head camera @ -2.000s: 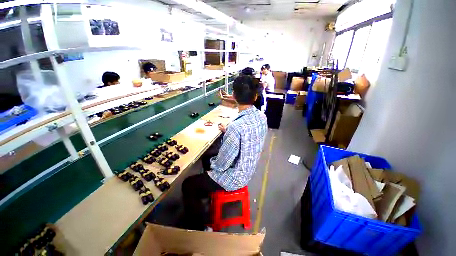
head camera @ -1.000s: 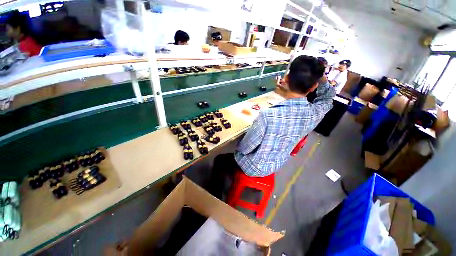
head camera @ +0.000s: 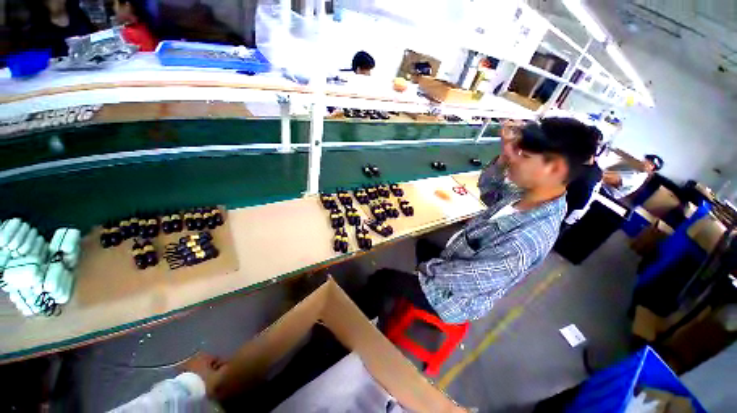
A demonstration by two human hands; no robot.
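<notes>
An open brown carton is at the bottom centre, below the bench edge, with a pale grey-white liner sheet and a dark inside. My left hand, small and blurred, is at the carton's left side below a pale sleeve; its grip is unclear. My right hand is out of the picture. Black devices with yellow bands lie in rows on a cardboard pad. More banded black devices lie farther right on the bench. Mint-green devices with black cords are piled at the left.
A person in a checked shirt sits on a red stool right of the carton. A green conveyor runs behind the bench, with a white post between. A blue tote is at the bottom right.
The view has swung left, bringing the cardboard pad and mint-green devices fully in. The seated person's face has turned toward the bench side. My left hand and pale sleeve show more clearly beside the carton.
</notes>
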